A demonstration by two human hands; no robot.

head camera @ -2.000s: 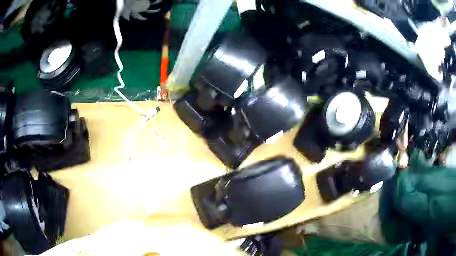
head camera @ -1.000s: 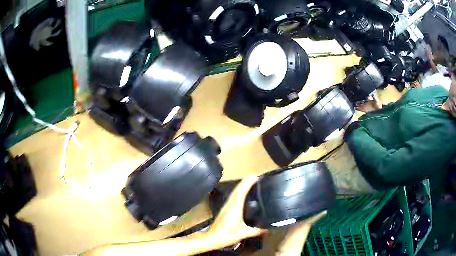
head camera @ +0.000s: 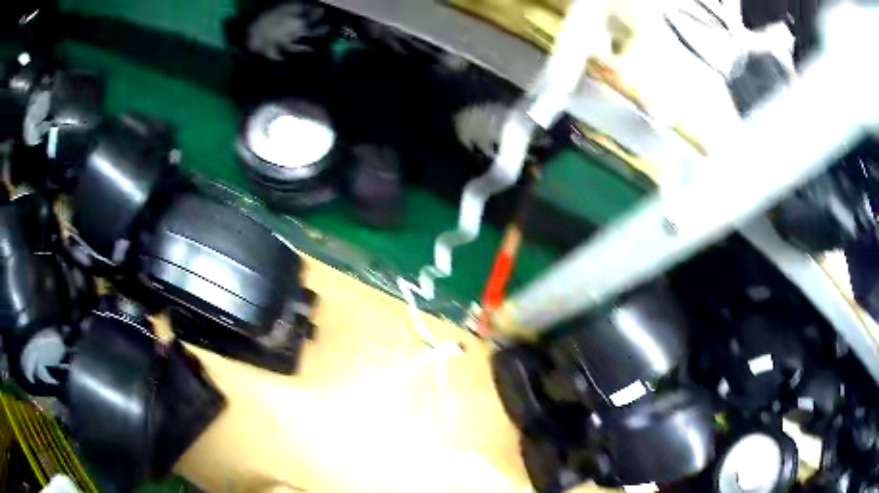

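Neither of my hands shows; the frame is blurred. Nearest on the tan worktop [head camera: 357,385] lie black fan units. One glossy fan unit [head camera: 217,260] lies at the left with its base towards the bench middle. Another fan unit [head camera: 111,404] lies below it, beside an angular black base. At the lower right, two fan units [head camera: 631,337] lie close together, their bases to the left. A fan with a pale round centre [head camera: 752,467] is partly cut off by the bottom edge.
A pale metal post [head camera: 675,207] crosses the upper right. A white wavy cord [head camera: 469,207] hangs beside an orange-red stick [head camera: 497,279]. Behind, a green surface [head camera: 405,226] holds a fan with a white centre [head camera: 287,135]. Yellow slatted plastic [head camera: 34,438] shows at the lower left.
The view has swung left, so the post, cord and left-hand fans are in view. The arm and hand, the fan beside them, the green-clothed person and the green crate are out of view.
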